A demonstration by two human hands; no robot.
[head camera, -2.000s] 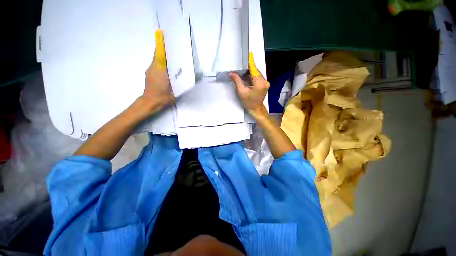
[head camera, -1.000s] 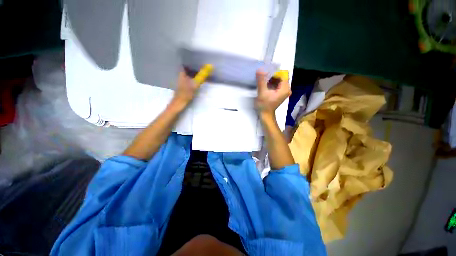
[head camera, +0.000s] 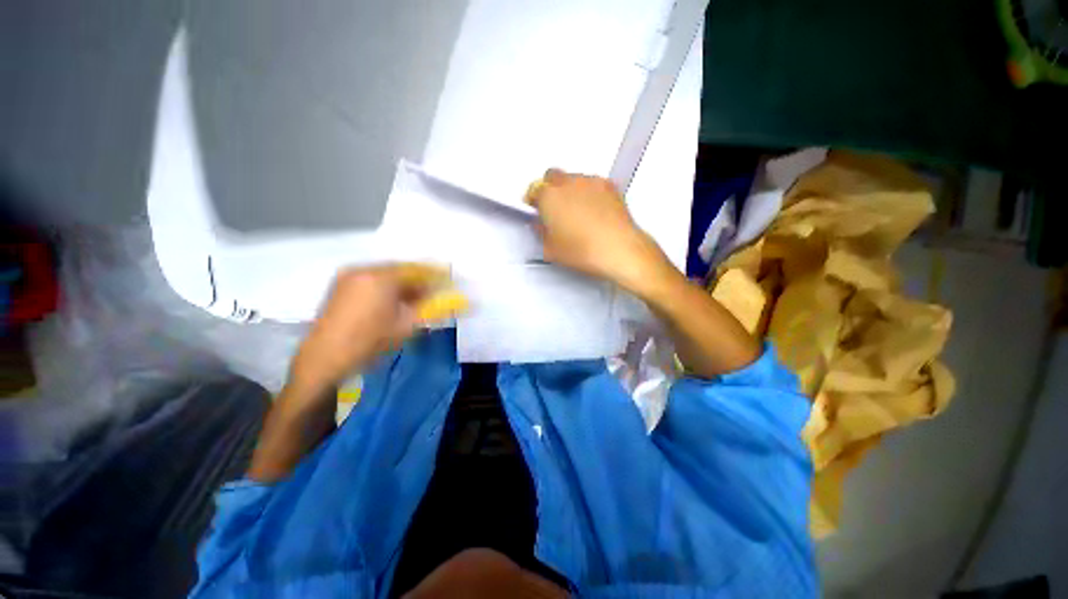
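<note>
A large white box blank (head camera: 539, 94) lies in front of me, its broad greyish side panel (head camera: 316, 117) raised at the left. The narrow end panel (head camera: 469, 217) stands partly folded up across it. My right hand (head camera: 586, 228), with a yellow finger cot, grips the end panel near its right part. My left hand (head camera: 363, 316) is blurred, with yellow cots on its fingers, beside the left edge of the end flap; whether it holds anything cannot be told. The white end flap (head camera: 539, 316) hangs toward my body.
Crumpled brown kraft paper (head camera: 867, 269) is at the right. Part of a green-and-orange fan (head camera: 1036, 53) shows on the dark green bench top (head camera: 820, 82). Clear plastic (head camera: 129, 281) and a dark bag (head camera: 164, 468) are at the left.
The left hand has come off the end panel and moved down and left. The right hand has moved left along the panel. The side panel at the left now stands spread wider over the blank.
</note>
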